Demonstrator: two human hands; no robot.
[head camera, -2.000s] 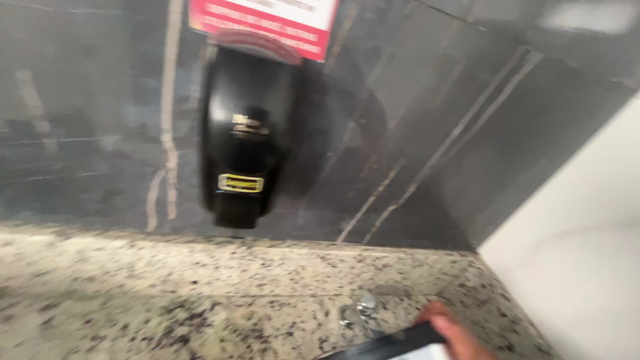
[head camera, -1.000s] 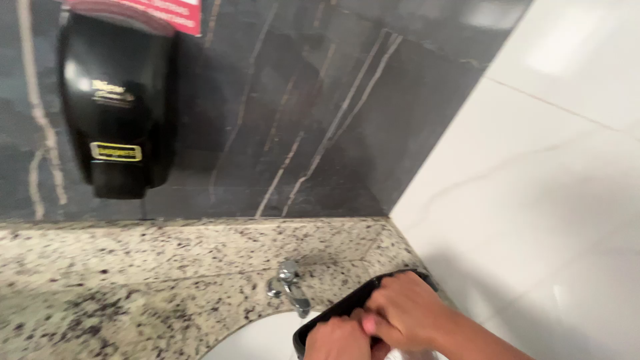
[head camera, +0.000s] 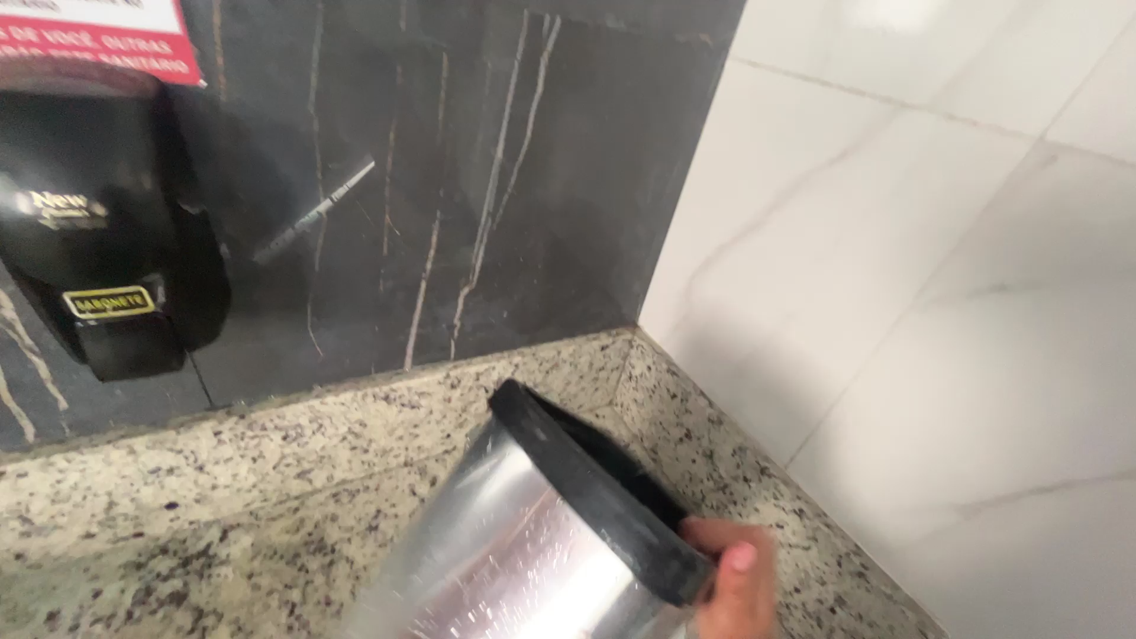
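Observation:
A shiny metal bin (head camera: 532, 550) with a black rim (head camera: 595, 488) is tilted over the granite counter, its opening facing up and to the right. Water drops or specks show on its side. Gripping the rim at its lower right is my right hand (head camera: 737, 577), partly cut off by the bottom edge of the view. My left hand is out of sight. The bin's lower part lies beyond the frame, and its inside is mostly hidden.
A black soap dispenser (head camera: 106, 231) hangs on the dark marbled wall (head camera: 586, 177) at left, below a red and white sign (head camera: 106, 44) bearing writing. The speckled granite counter (head camera: 222, 568) meets a white tiled wall (head camera: 887, 311) at right.
Both hands were at the black rim one second ago; now only my right hand shows there. The bin has come up into view, and the faucet seen earlier no longer shows.

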